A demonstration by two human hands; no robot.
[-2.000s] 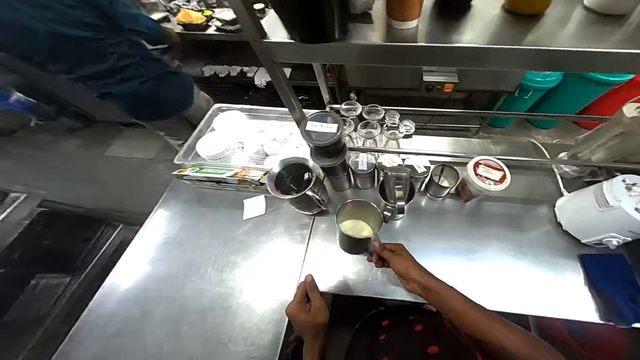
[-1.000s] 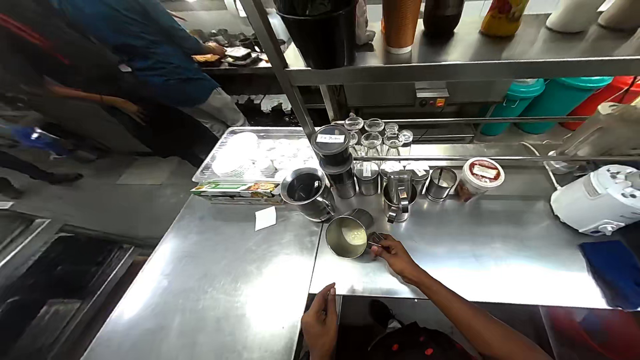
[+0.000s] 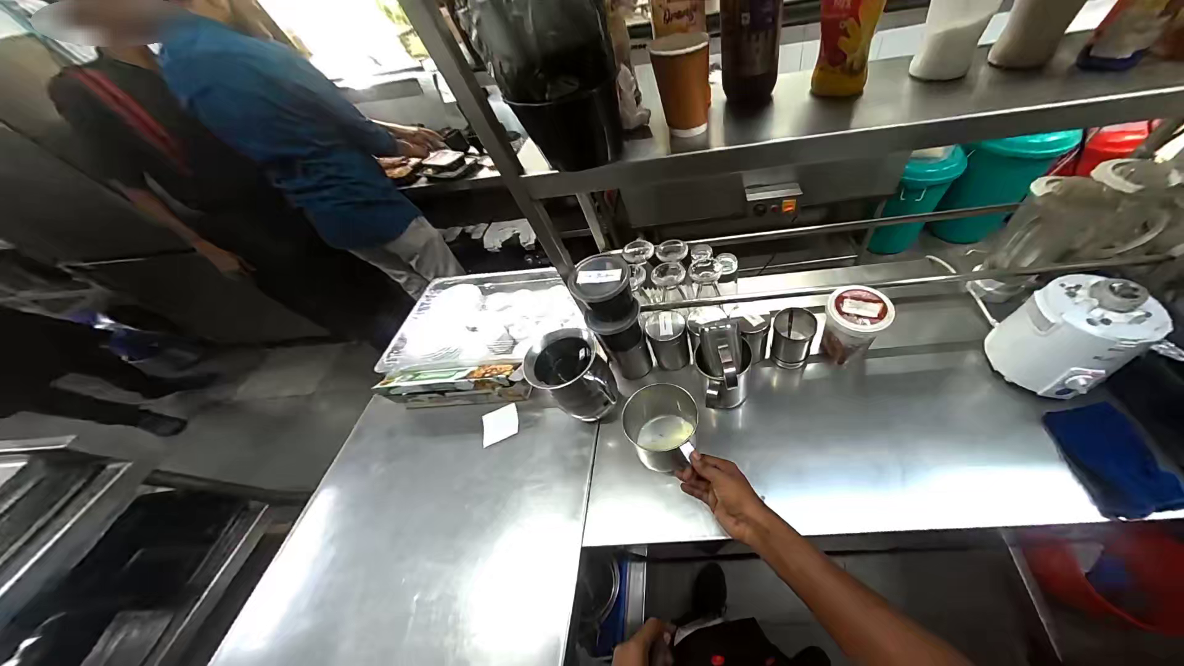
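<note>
My right hand (image 3: pixel 721 490) grips the handle of a stainless steel jug (image 3: pixel 659 416) with a little pale yellow liquid in its bottom. The jug is over the steel counter, near its front part. Behind it stand a metal pitcher with a dark inside (image 3: pixel 573 379), a steel container with a handled tool in it (image 3: pixel 724 370), and a steel cup (image 3: pixel 793 338). My left hand (image 3: pixel 645 645) is low at the bottom edge, below the counter edge, partly cut off; its fingers look curled, but whether it holds anything cannot be told.
A white mixer base (image 3: pixel 1073 338) and a blue cloth (image 3: pixel 1115 460) lie right. Upturned glasses (image 3: pixel 671 264) and a red-lidded tub (image 3: pixel 856 324) stand at the back. A plastic tray (image 3: pixel 398 356) and paper slip (image 3: pixel 500 425) are left. Overhead runs a metal shelf (image 3: pixel 832 120). Two people stand beyond.
My left hand has moved down from the counter edge to the bottom of the view. The jug, tilted one second ago, now stands more upright. The view has shifted.
</note>
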